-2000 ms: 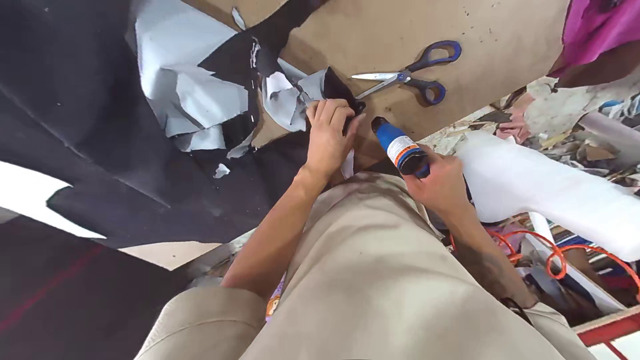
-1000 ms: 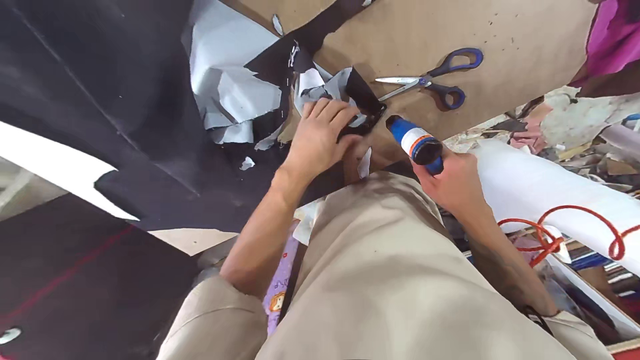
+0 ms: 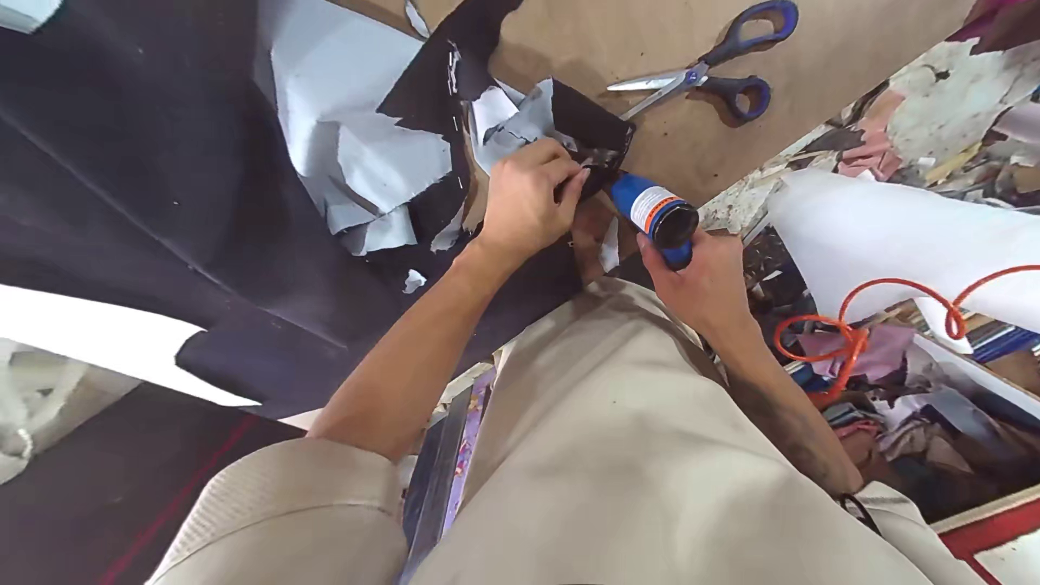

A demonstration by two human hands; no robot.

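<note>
My left hand (image 3: 532, 195) pinches the edge of a black material piece (image 3: 587, 122) with torn grey-white backing (image 3: 520, 122). A blue hand tool (image 3: 650, 207), perhaps a heat gun, is gripped in my right hand (image 3: 703, 280); its front end is close to the material at my left fingertips. Past the hands lies a pair of scissors (image 3: 695, 77) with dark blue handles, blades parted, on the brown board. Large dark sheet material (image 3: 162, 179) spreads to the left, with a crumpled pale grey piece (image 3: 366, 154) on it.
To the right are a white roll (image 3: 902, 244), a coiled orange hose (image 3: 853, 333) and a container of fabric scraps (image 3: 934, 422). More scraps lie beyond the edge of the brown board (image 3: 861, 49). Magenta material (image 3: 1003, 24) is at the upper right.
My left fingers have shifted along the torn piece and now pinch its edge. The blue tool stays in my right hand, pointed at the piece.
</note>
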